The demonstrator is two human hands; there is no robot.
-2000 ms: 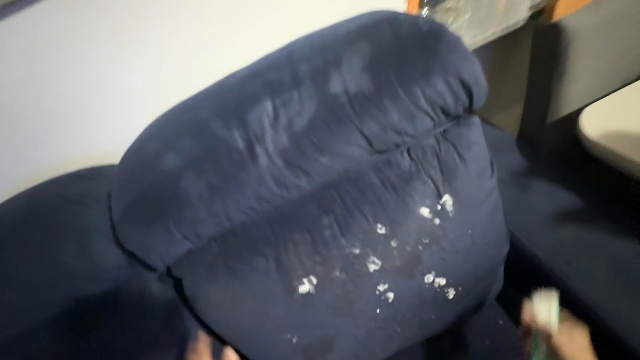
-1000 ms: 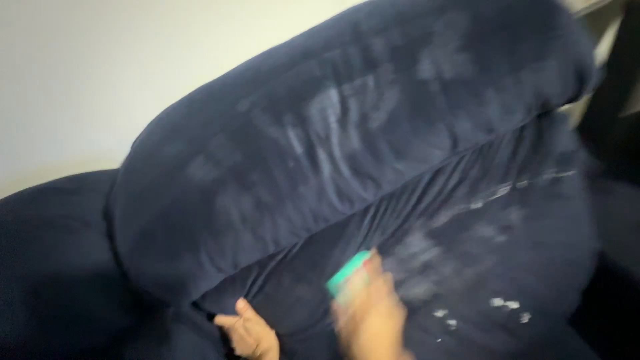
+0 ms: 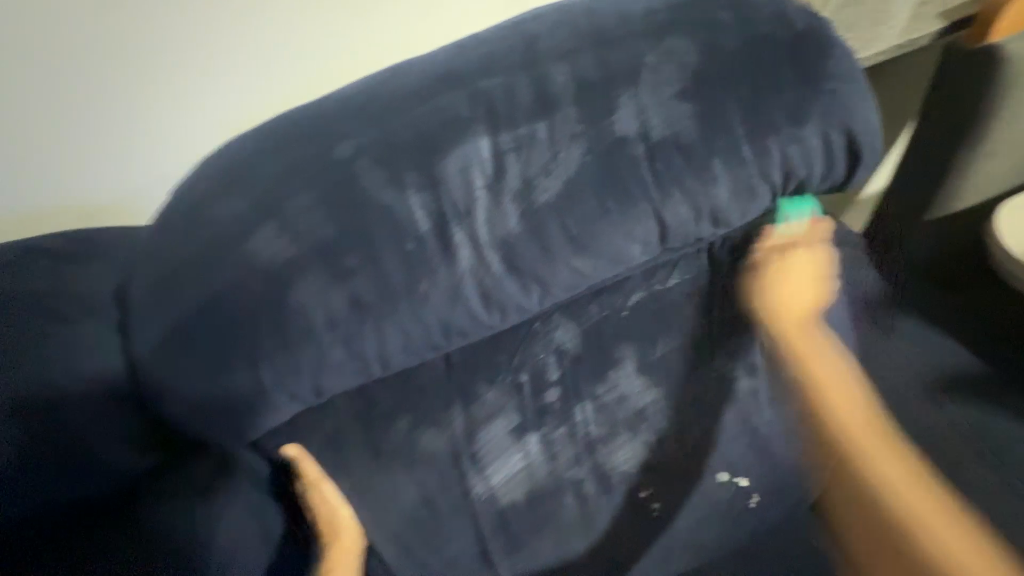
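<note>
A dark blue fabric sofa back cushion (image 3: pixel 512 200) fills the middle, with a rolled top part above a crease and pale smears on both parts. Small white foam-like clumps (image 3: pixel 732 480) lie low on its right side. My right hand (image 3: pixel 792 268) grips a green handheld item, probably a brush (image 3: pixel 798 210), at the right end of the crease; motion blurs both. At the lower left, my left hand (image 3: pixel 328 508) rests against the cushion's left edge, holding no separate object that I can see; its fingers are partly hidden.
A pale wall (image 3: pixel 104 104) rises behind the cushion. More dark upholstery (image 3: pixel 56 320) extends on the left. To the right are a grey chair-like piece (image 3: pixel 980 136) and a rounded white edge (image 3: pixel 1010 236).
My right hand has moved from the cushion's middle to the crease's right end, still holding the green item. Several white clumps seen two seconds ago are now pale smears.
</note>
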